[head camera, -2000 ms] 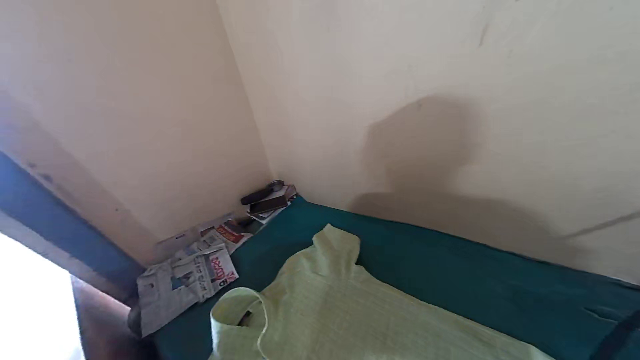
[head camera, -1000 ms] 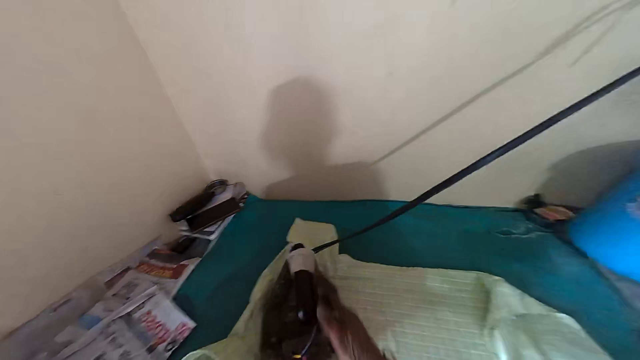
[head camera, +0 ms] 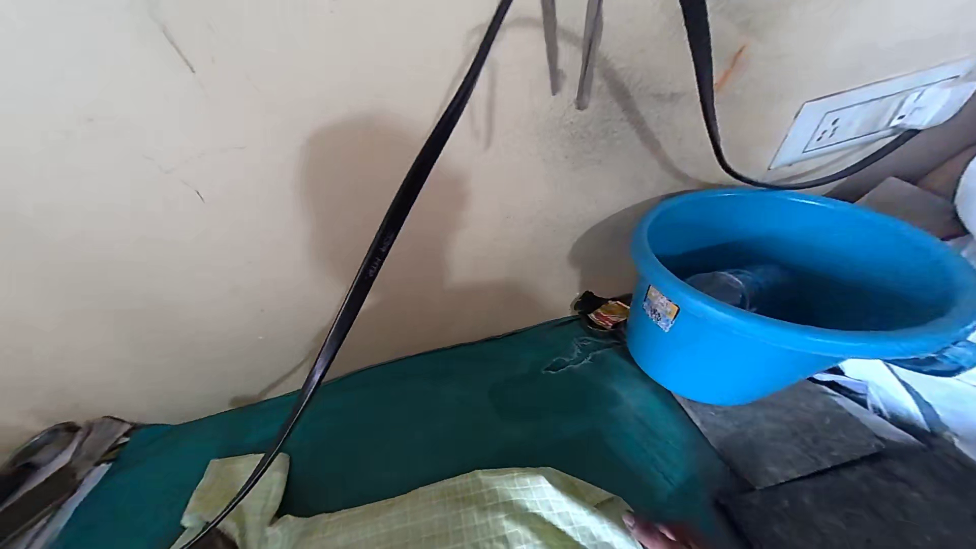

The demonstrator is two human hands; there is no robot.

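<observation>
A pale green checked fabric garment (head camera: 473, 507) lies on the green cloth (head camera: 457, 412) along the bottom of the view. Fingertips of my right hand (head camera: 659, 532) show, blurred, at the garment's right edge; the rest of that hand is cut off, so its grip is unclear. My left hand cannot be made out. A flat black cord (head camera: 389, 229) runs from the top down to the garment's left part, where a small dark brown patch at the frame edge is too cropped to identify.
A blue plastic tub (head camera: 717, 358) with a clear plastic container (head camera: 720, 287) inside stands at right, by the wall. Above it, a white socket panel (head camera: 831, 130) has a plug and black cable (head camera: 709, 114). Dark flat pieces (head camera: 785, 435) lie below the tub, and piled items (head camera: 61, 465) at far left.
The view has swung right, bringing the tub and socket panel into sight. A second ago a hand was at a dark, corded object over the garment; that object is now out of clear sight.
</observation>
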